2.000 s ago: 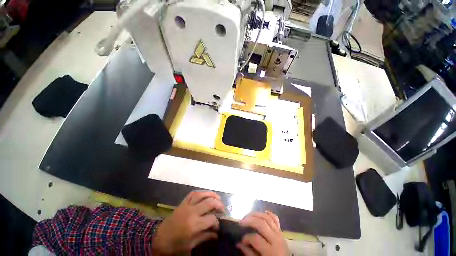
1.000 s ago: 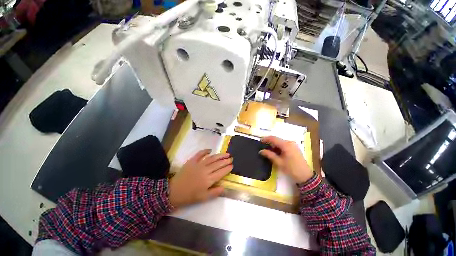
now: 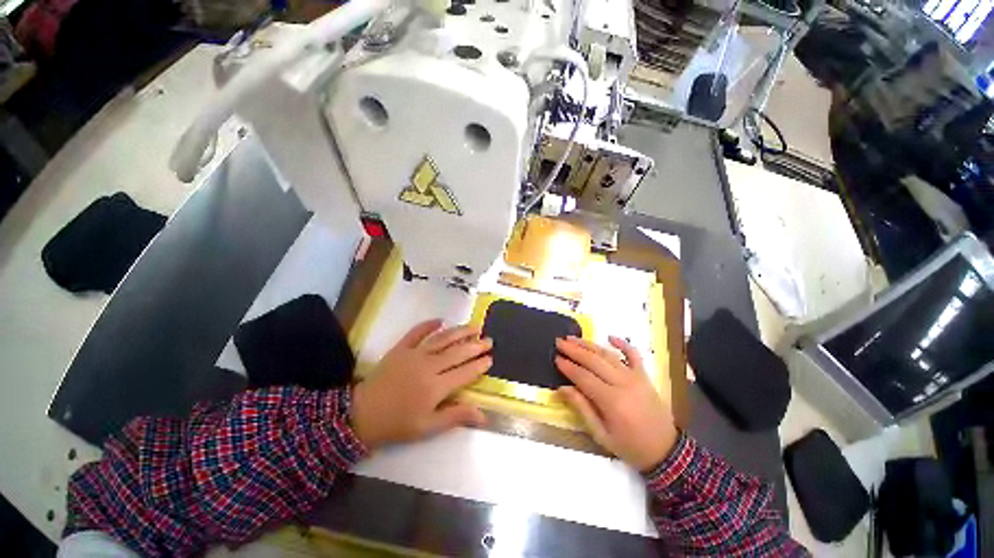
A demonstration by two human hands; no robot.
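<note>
A black fabric panel with rounded corners lies flat in the yellow-edged opening of the sewing template, just in front of the machine head. My left hand lies flat with its fingertips on the panel's left edge. My right hand lies with its fingertips on the panel's right edge. Both hands press from above and grip nothing. The needle area is at the lower end of the head, behind the panel.
Black panels lie left of the template, right of it, at the far left and near the screen. The control screen stands at the right. A metal carriage is right of the head.
Both hands came forward from the table's front edge to the template. Since a second ago, the right hand has moved down along the panel's right edge and the panel lies squarely in the opening.
</note>
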